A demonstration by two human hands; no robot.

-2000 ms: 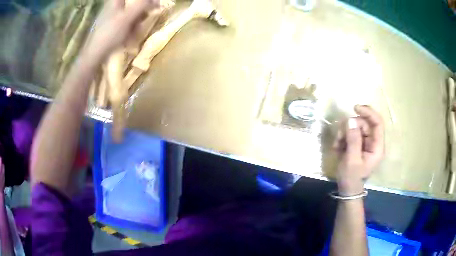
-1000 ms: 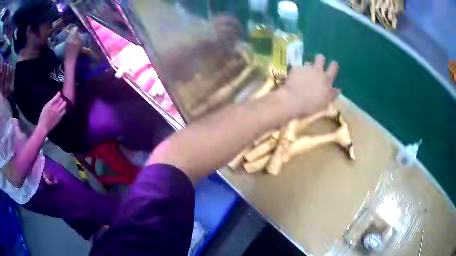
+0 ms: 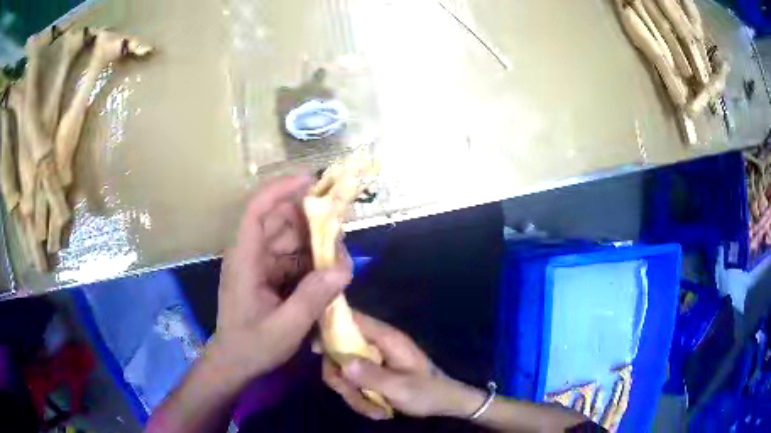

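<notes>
A tan limb piece [image 3: 324, 241] is held over the front edge of the table, its toed end up toward the dish and its narrower end down. My left hand [image 3: 270, 279] grips it around the middle, thumb across it. My right hand [image 3: 393, 372] holds its lower end. The toed end is partly washed out by glare. A small whitish oval dish [image 3: 314, 118] lies on a dark stain on the table just beyond the piece.
Tan limb pieces [image 3: 46, 144] are piled on the table at left and more [image 3: 668, 51] at far right. A thin dark stick [image 3: 473, 35] lies at the back. A blue crate [image 3: 592, 313] with a few pieces stands low right; another [image 3: 139, 338] is low left.
The view has swung back from the left pile to the dish. My left hand, earlier reaching over the pile, now holds a limb piece. My right hand is back in view, holding its lower end.
</notes>
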